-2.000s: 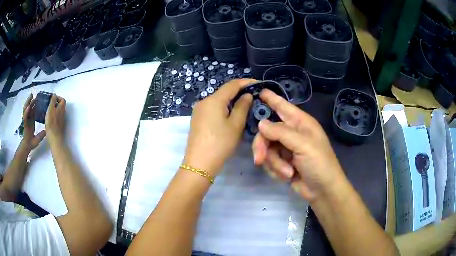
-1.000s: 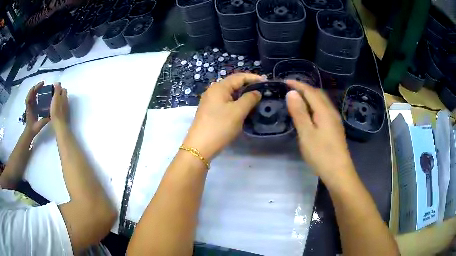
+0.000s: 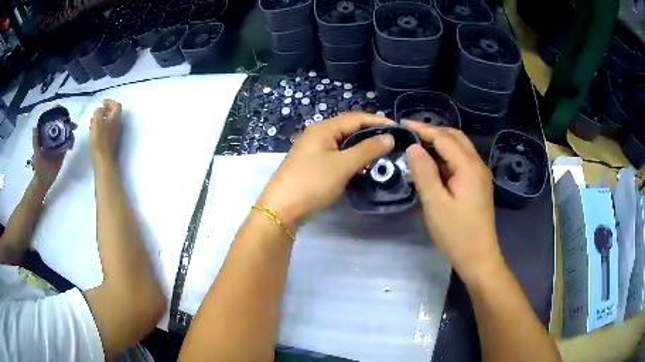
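Observation:
A dark grey plastic housing (image 3: 384, 198) is held open side up above the white foam sheet (image 3: 339, 283), its round hub showing. My left hand (image 3: 322, 159) grips its left side, with the thumb inside near the far rim. My right hand (image 3: 452, 184) is at its right side, with the thumb at the rim and the fingers behind the far edge. The fingers hide the far wall, and I cannot tell if a small part is under them. Small black parts with pale round caps (image 3: 304, 99) lie scattered beyond the hands.
Stacked housings (image 3: 408, 53) stand at the back. Single housings stand behind my hands (image 3: 428, 106) and at the right (image 3: 518, 166). Light blue and white retail boxes (image 3: 601, 283) are at far right. At left, a person's hands (image 3: 48, 159) hold another housing (image 3: 55, 131).
Over the two seconds, my right hand moved from over the hub to the housing's right side. The housing now tilts more toward me. The neighbouring person's right hand has left their housing.

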